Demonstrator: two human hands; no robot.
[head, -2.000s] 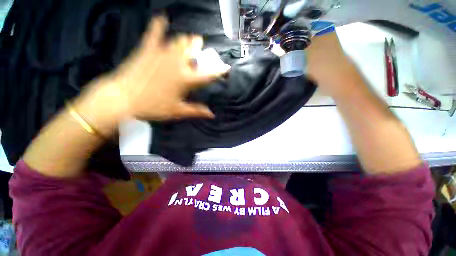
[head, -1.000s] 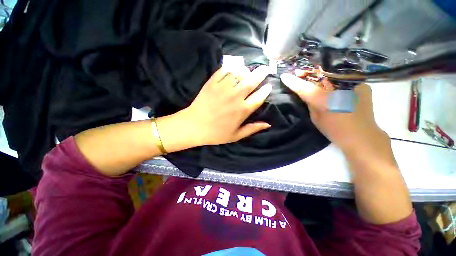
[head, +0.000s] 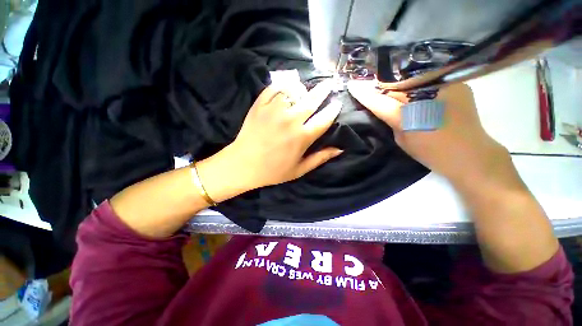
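Note:
The black garment point(head: 140, 83) is heaped at the left and runs under the sewing machine's head point(head: 325, 32). The presser foot area point(head: 341, 81) is brightly lit. My left hand point(head: 274, 137) lies on the cloth left of the foot, its index fingertip close to it and its thumb spread. A small white label point(head: 284, 77) shows by its knuckles. My right hand point(head: 434, 127) is right of the foot, its fingertip on the cloth beside it, partly hidden by the ribbed grey-blue knob point(head: 422, 116). Whether either hand pinches the cloth is unclear.
A red-handled tool point(head: 545, 105) lies on the white table point(head: 415, 210) at the right. Thread snips point(head: 577, 135) are cut off by the right edge. A pale measuring strip point(head: 332, 230) runs along the table front. A purple cone point(head: 5, 140) is at the far left edge.
Two seconds ago both hands were blurred in motion, away from the foot; now both are beside it. Since one second ago the view has shifted slightly and the hands have kept their places by the foot.

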